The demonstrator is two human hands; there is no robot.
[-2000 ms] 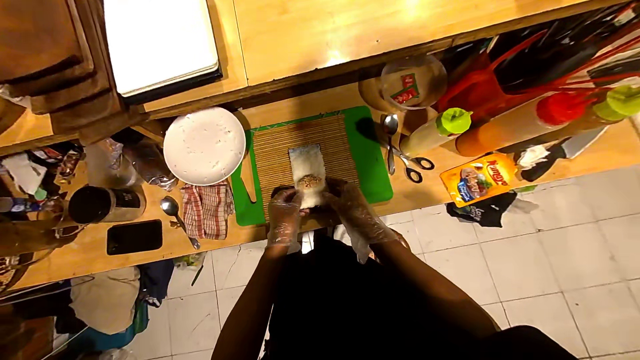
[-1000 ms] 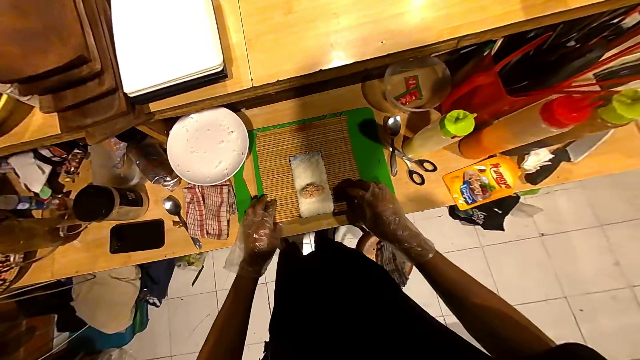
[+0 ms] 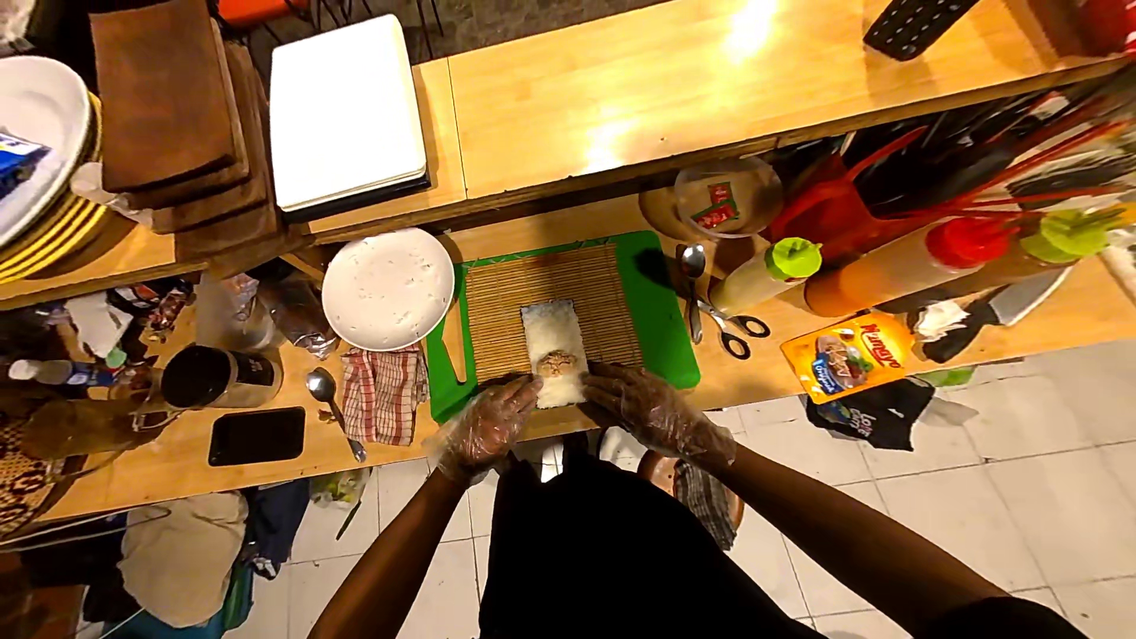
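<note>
A strip of white rice on a dark sheet (image 3: 554,328) lies on a bamboo rolling mat (image 3: 497,306), with a mound of light brown filling (image 3: 558,364) across its lower part. Under the mat is a green cutting board (image 3: 661,311). My left hand (image 3: 493,422), in a clear plastic glove, rests at the lower left of the strip, its fingertips beside the rice. Also gloved, my right hand (image 3: 648,408) touches or nearly touches the lower right edge of the strip. Whether either hand pinches the mat or sheet cannot be told; their undersides are hidden.
Left of the board are a white plate (image 3: 389,288), a checked cloth (image 3: 383,395), a spoon (image 3: 333,408) and a phone (image 3: 257,437). To the right lie scissors (image 3: 732,333), another spoon (image 3: 693,266), squeeze bottles (image 3: 870,275), a yellow food pouch (image 3: 848,355) and a knife (image 3: 1003,306).
Two seconds ago both hands were together over the lower strip; they moved apart to the mat's sides, and now are back close beside the rice.
</note>
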